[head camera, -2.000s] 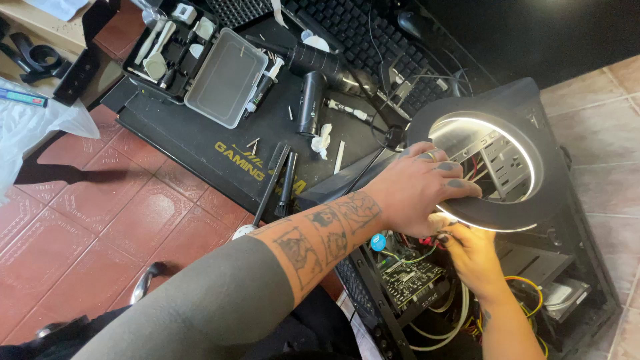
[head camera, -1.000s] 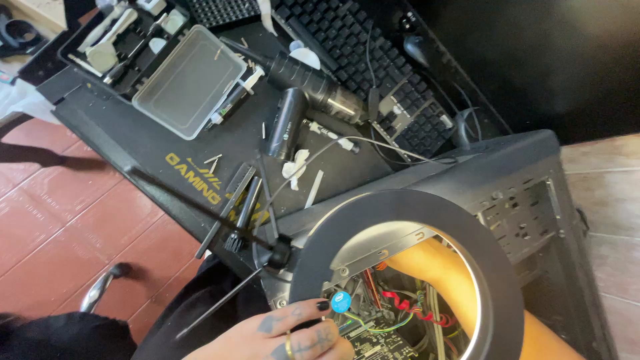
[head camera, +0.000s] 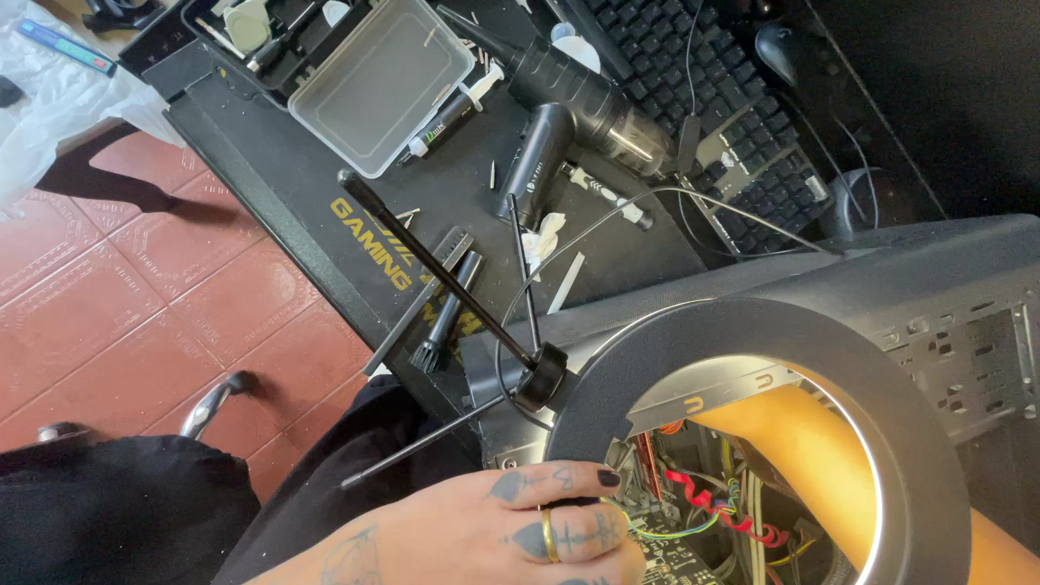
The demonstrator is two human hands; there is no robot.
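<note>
My left hand (head camera: 561, 524), wearing a gold ring, is at the bottom centre with curled fingers over the open computer case (head camera: 918, 244). It lies at the lower left edge of a lit ring lamp (head camera: 731, 325), whose black tripod legs (head camera: 439, 268) spread to the left. Whether the fingers grip anything is hidden. My right forearm passes behind the lamp into the case; the right hand is out of sight. Through the ring show a red coiled cable (head camera: 691, 491), thin coloured wires (head camera: 691, 530) and part of a circuit board (head camera: 674, 561).
On the black desk mat lie a brush (head camera: 447, 317), a syringe (head camera: 451, 118), a black handheld blower (head camera: 593, 106), a screwdriver (head camera: 609, 195) and crumpled tissue (head camera: 543, 240). A plastic-lidded tool case (head camera: 382, 81), a keyboard (head camera: 674, 73) and a mouse (head camera: 776, 53) stand beyond.
My left hand has left the ring lamp's upper edge for its lower left side. The lamp has shifted, its tripod legs now to the left. My right hand, visible two seconds ago, is hidden.
</note>
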